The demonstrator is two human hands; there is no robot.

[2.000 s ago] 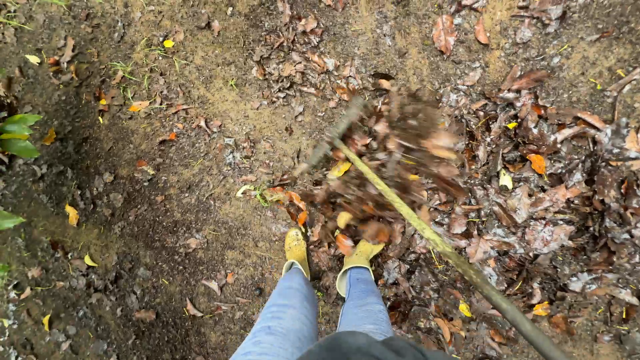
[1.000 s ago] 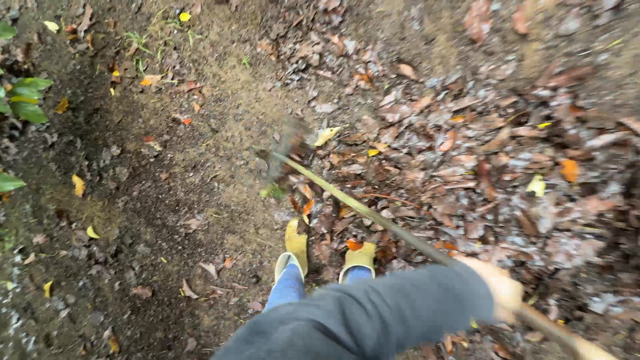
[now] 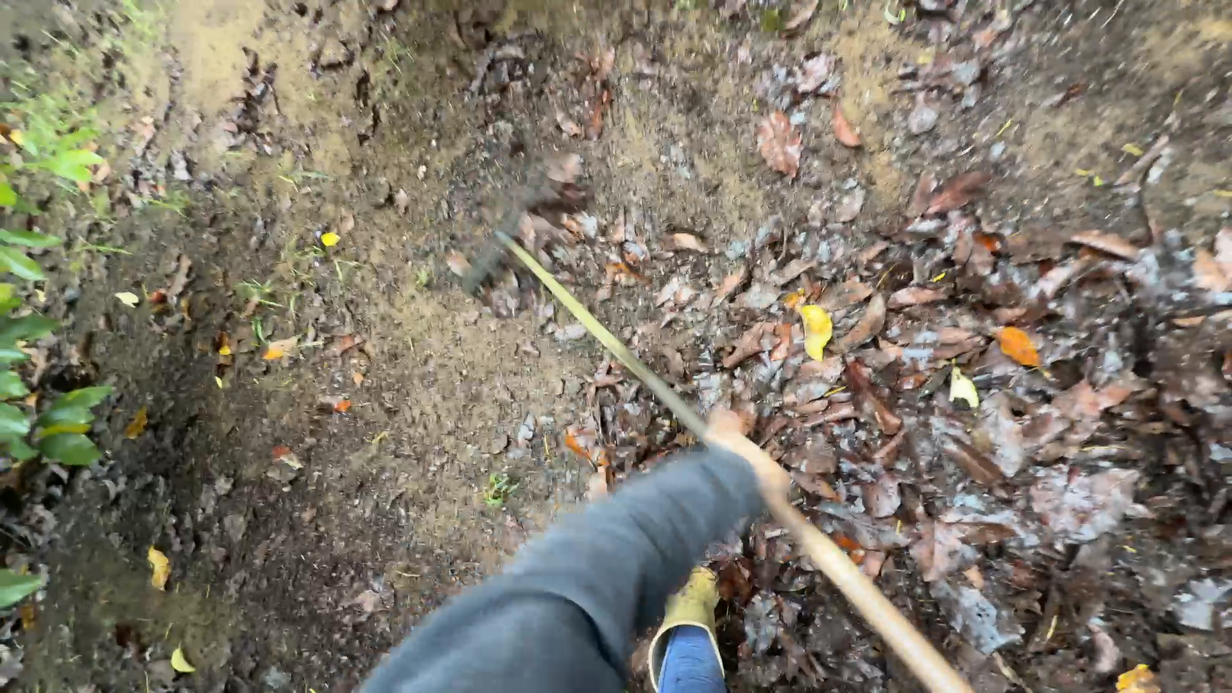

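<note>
My left hand (image 3: pixel 749 450), at the end of a dark grey sleeve, is closed around the long wooden handle of a rake (image 3: pixel 616 346). The handle slants from the lower right up to the left. At its far end the dark rake head (image 3: pixel 491 252) is motion-blurred and lies among brown leaves on bare soil; its tines cannot be made out. My right hand is out of view. Wet fallen leaves (image 3: pixel 866 385) cover the ground to the right of the handle.
One yellow rubber boot (image 3: pixel 695 602) shows below my sleeve, standing at the edge of the leaves. Green leafy plants (image 3: pixel 67 423) grow along the left edge. Brown soil (image 3: pixel 414 385) with small weeds lies left of the handle.
My left arm, out of view two seconds ago, has come in and reaches farther up the frame than a second ago. The rake head has moved farther from my boots.
</note>
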